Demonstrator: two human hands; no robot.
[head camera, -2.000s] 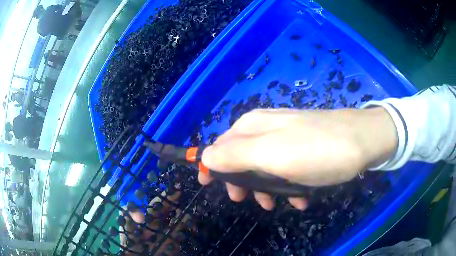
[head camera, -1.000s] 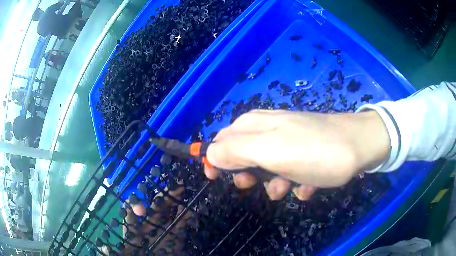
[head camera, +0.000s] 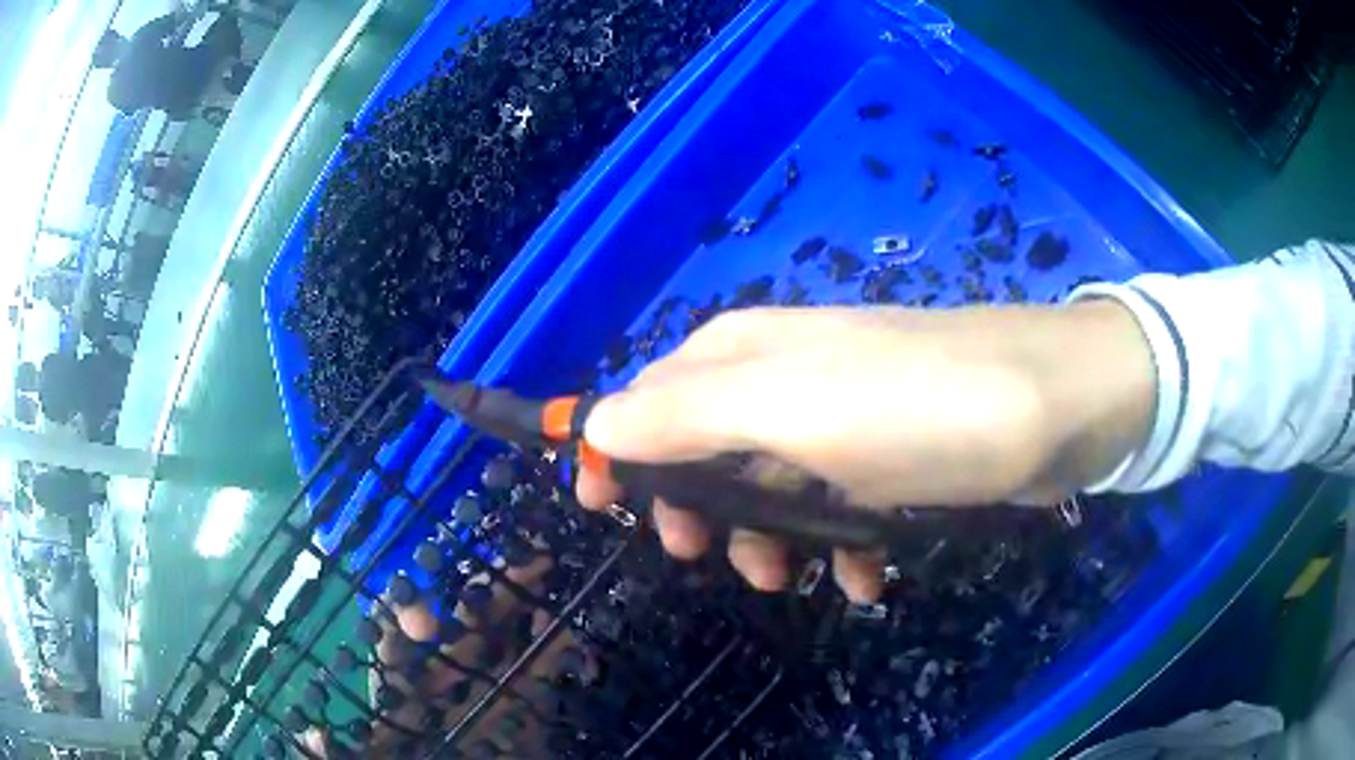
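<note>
My right hand (head camera: 877, 423) is closed around the black handles of the side cutters (head camera: 498, 411), which have orange bands near the pivot. The cutters' pointed jaws lie at the upper edge of the black sprue frame (head camera: 335, 664); whether they are open is too blurred to tell. The frame carries rows of round dark moulded parts. My left hand (head camera: 476, 668) is under the frame and holds it from below, seen partly through the bars. Loose cut parts (head camera: 951, 639) lie heaped in the near blue bin (head camera: 832, 193) below my hands.
The far blue bin (head camera: 283, 319), full of small black pieces, stands to the left beside the near one. A dark gridded pile (head camera: 1263, 74) is at the top right on the green floor (head camera: 223, 446). Blurred people and equipment are at the far left. A yellow-black tape piece shows at right.
The cutters and my right hand have shifted slightly left and up along the frame's upper end. The frame has shifted slightly. Both hands keep their hold.
</note>
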